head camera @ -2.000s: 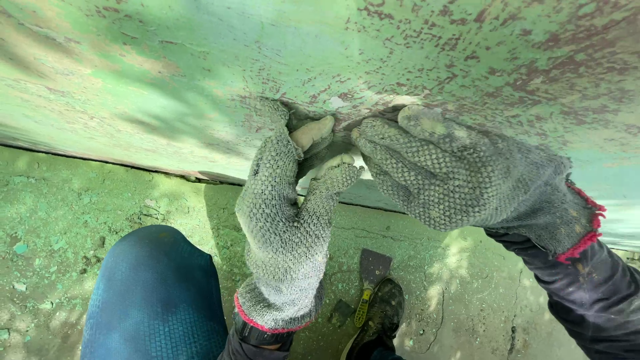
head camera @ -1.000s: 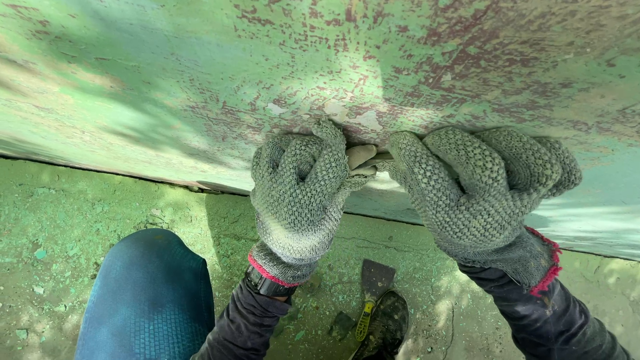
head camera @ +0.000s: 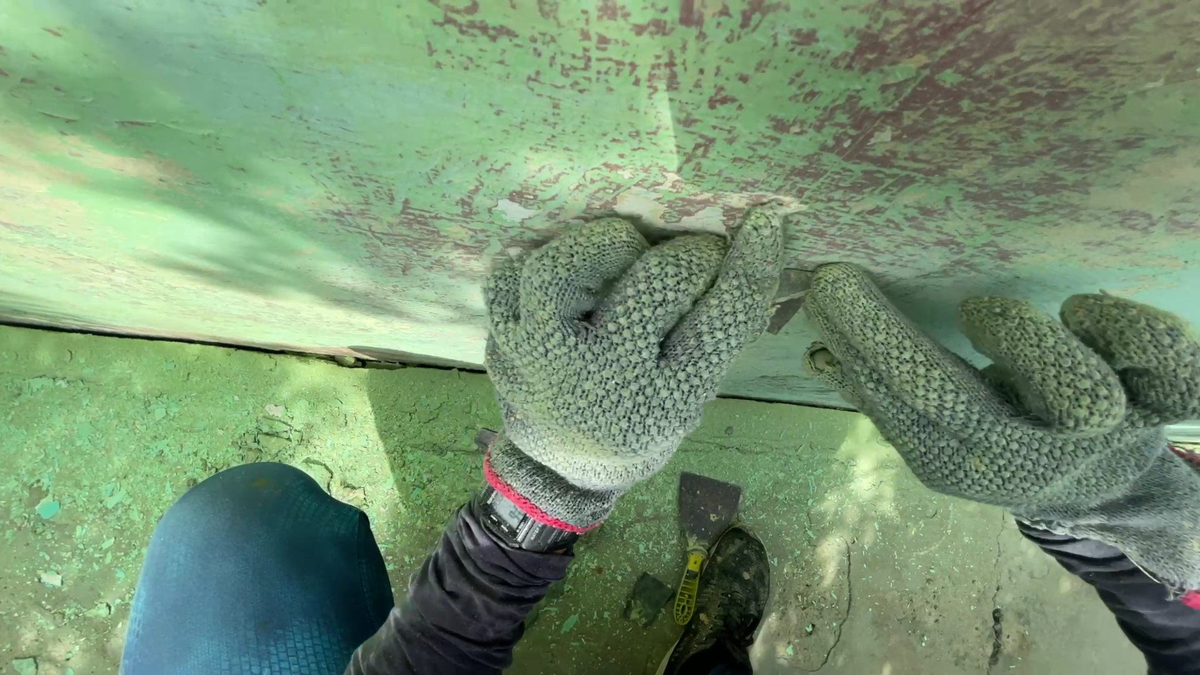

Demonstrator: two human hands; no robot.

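Both hands wear grey knitted work gloves with red cuff edges. My left hand is at the painted wall, back towards me, with its fingers curled and its index fingertip against the surface. A thin dark flat piece sticks out from behind its fingers; its material is unclear, and my left thumb is hidden. Just right of that piece is my right hand, its index fingertip close to the piece's edge, its thumb below and its other fingers loosely bent. The wall's green paint is worn through to reddish-brown and pale patches.
A putty knife with a yellow-and-black handle lies on the green, chip-strewn floor, beside a dark shoe. Near it is a small dark flat piece. A blue-clad knee is at lower left.
My hands were together at the wall, thumbs close. My right hand has since drawn away to the right and its fingers have spread; the dark flat piece now shows between the hands.
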